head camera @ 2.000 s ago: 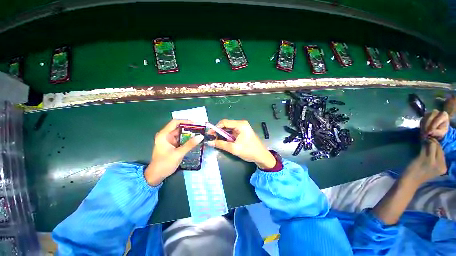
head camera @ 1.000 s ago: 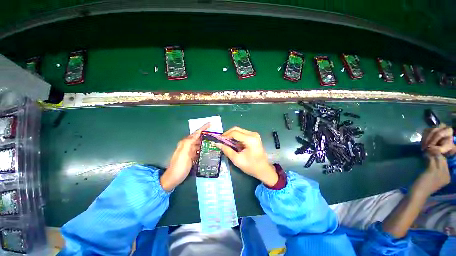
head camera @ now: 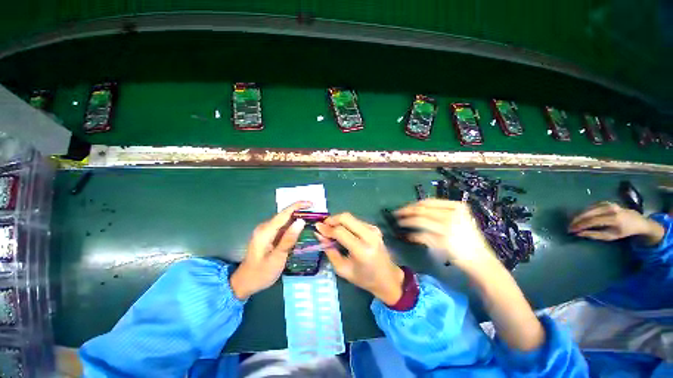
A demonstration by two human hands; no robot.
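A dark phone assembly (head camera: 302,260) with a red top edge is held over a pale blue-white sticker sheet (head camera: 315,317). My left hand (head camera: 269,251) grips its left side, with the thumb at the top end. My right hand (head camera: 359,255) is at the upper right of the phone, fingertips at the top edge. It holds a slim pinkish pen-like tool (head camera: 313,246), which lies across the phone. My fingers hide much of the phone's upper part.
A neighbour's hand (head camera: 443,229) reaches over the left side of a heap of black parts (head camera: 509,232); their other hand (head camera: 612,221) is at far right. Phones (head camera: 247,107) lie on the green belt behind a worn rail (head camera: 310,157). Clear trays (head camera: 29,244) stand at left.
The neighbour's hand has reached in from the right to the black parts. My right fingers have moved onto the phone's top edge, and the tool now slants across the phone below them.
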